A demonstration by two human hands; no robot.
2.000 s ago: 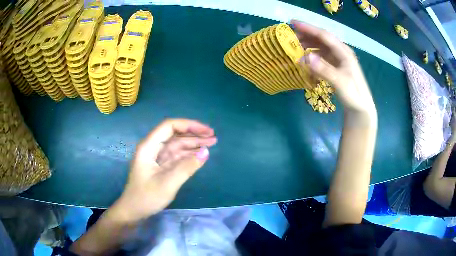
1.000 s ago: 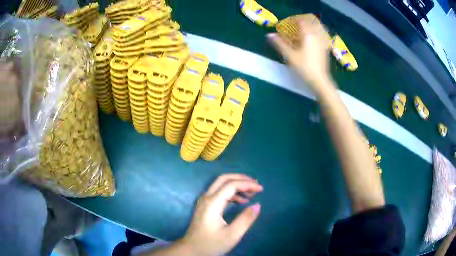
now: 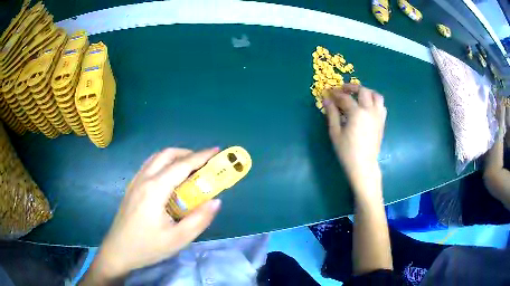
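Note:
My left hand (image 3: 151, 206) is closed around a stack of yellow moulded bodies (image 3: 215, 177) at lower centre; the top body's end with two dark openings points up and right. My right hand (image 3: 358, 120) is at the near edge of the loose clip pile (image 3: 327, 70), right of centre, with thumb and fingers bent over it. Whether the fingertips hold a clip cannot be made out.
Supply stacks of yellow bodies (image 3: 98, 92) stand at the upper left. A bag of small brown-yellow parts (image 3: 19, 192) lies at the left edge, a bag of pale parts (image 3: 464, 106) at the right. Yellow pieces (image 3: 410, 10) lie beyond the white strip (image 3: 223, 14). Another person's arm (image 3: 496, 162) shows at right.
My left hand, empty before, now holds a stack of bodies; fewer columns stand at the left. My right hand has come back from beyond the white strip to the clips, without the bodies it held.

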